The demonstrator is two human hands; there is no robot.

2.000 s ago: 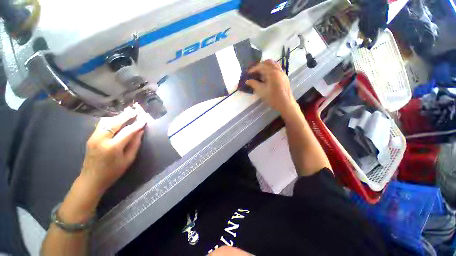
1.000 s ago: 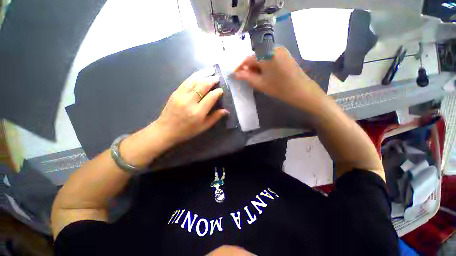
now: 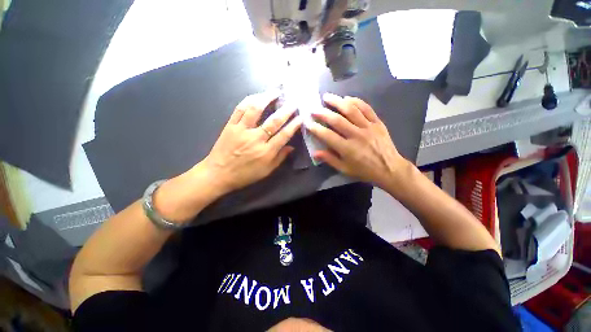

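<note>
A large dark grey garment panel [image 3: 162,110] lies flat across the machine table under both hands. A narrow strip, pale on one part and dark on another, lies on it [image 3: 316,153], mostly covered by the fingers. My left hand [image 3: 249,144] lies flat on the panel and strip, left of the seam line, fingertips just in front of the needle area. My right hand [image 3: 353,137] lies flat on the right side of the strip, fingers spread. The presser foot and needle area is washed out by the bright lamp. The sewing machine head [image 3: 304,19] stands above it.
Another dark grey panel [image 3: 48,78] hangs in at the left. Small dark cut pieces [image 3: 461,58] lie right of the needle. Black snips [image 3: 512,81] and a black-handled tool [image 3: 549,97] lie at the right. A ruler [image 3: 466,128] runs along the near edge. A red and white basket [image 3: 570,240] holds grey pieces.
The view has swung from the machine's side to the work. My left hand has come down onto the panel. My right hand has moved from the needle area down onto the strip.
</note>
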